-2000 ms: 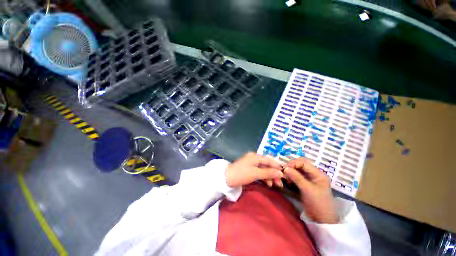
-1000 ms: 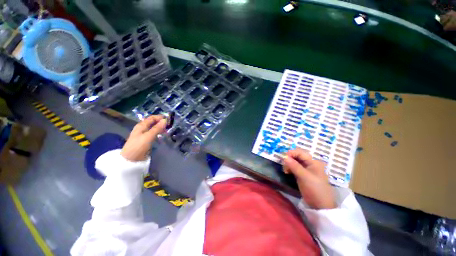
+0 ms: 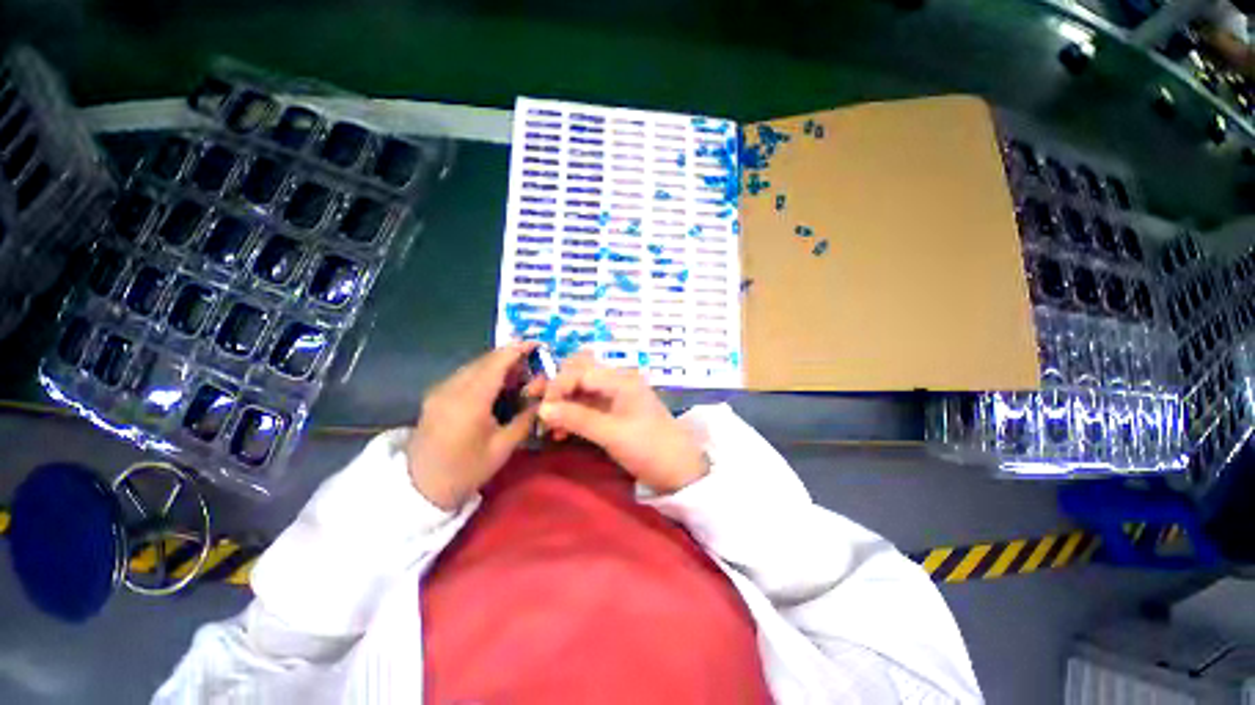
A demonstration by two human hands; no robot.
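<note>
My left hand holds a small dark watch housing with a shiny rim in its fingertips, just over the near-left edge of the adhesive sheet. My right hand is beside it, its thumb and fingertips pinched together close to the housing; whether they hold a small piece cannot be seen. The white sheet has columns of short dark bars, with blue pieces scattered on it. The left blister tray holds rows of dark housings, and one front pocket looks empty.
A tan cardboard sheet joins the white sheet on the right, with blue bits on it. More blister trays lie beyond it. Stacked trays stand at far left. A blue stool is at lower left and crates at lower right.
The view has turned right. My left hand has come from the left tray to meet my right hand, bringing the dark housing with it. The right-hand trays have come into view.
</note>
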